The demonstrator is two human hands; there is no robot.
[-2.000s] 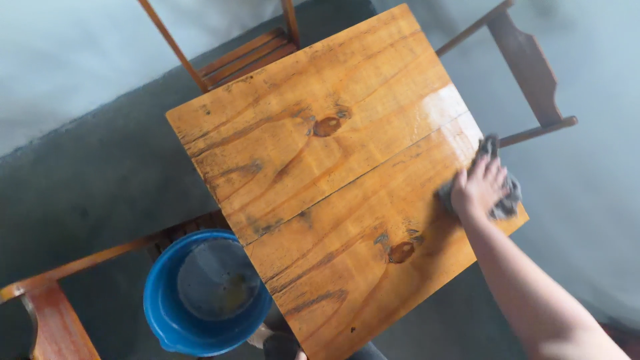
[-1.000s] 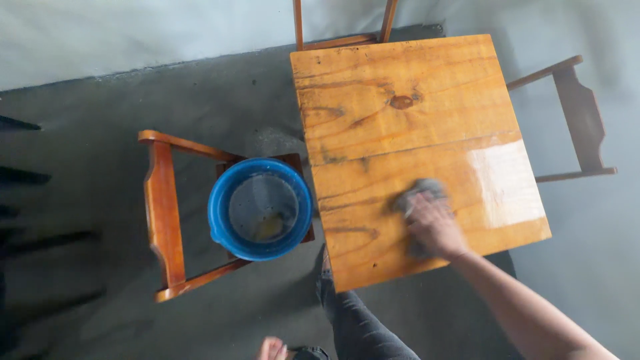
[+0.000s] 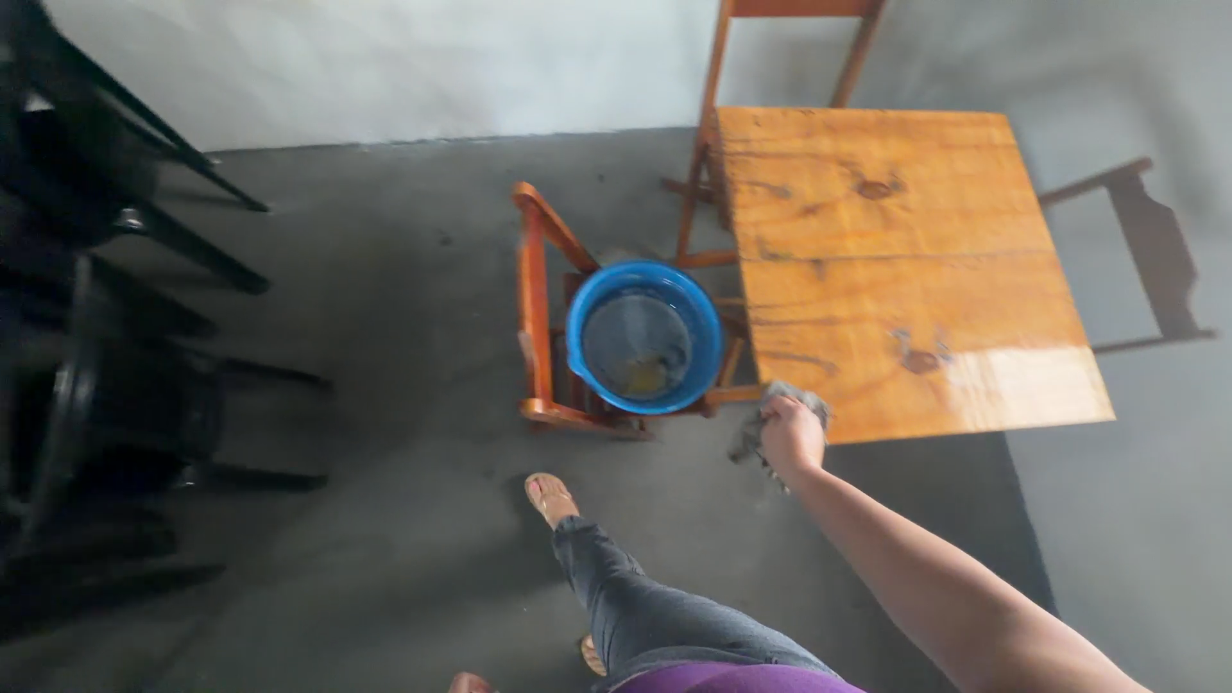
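Observation:
My right hand (image 3: 793, 435) grips a bunched grey cloth (image 3: 797, 395) at the near left corner of the wooden table (image 3: 895, 289); part of the cloth hangs down past the table's edge. Wet shine lies on the near right part of the tabletop. To the left of the table, a blue plastic basin (image 3: 576, 337) with cloudy water and something yellowish in it rests on a wooden chair (image 3: 535, 308). Only a small part of my left hand (image 3: 470, 682) shows at the bottom edge, and its fingers cannot be made out.
Several dark plastic chairs (image 3: 125, 404) stand at the left. Another wooden chair (image 3: 712, 87) is behind the table by the pale wall (image 3: 433, 67), and a further one (image 3: 1150, 250) is at its right. My sandalled foot (image 3: 551, 498) is on the grey floor (image 3: 404, 385).
My right hand has moved left with the cloth, from the table's right part across the top to its near left corner. The view has swung left.

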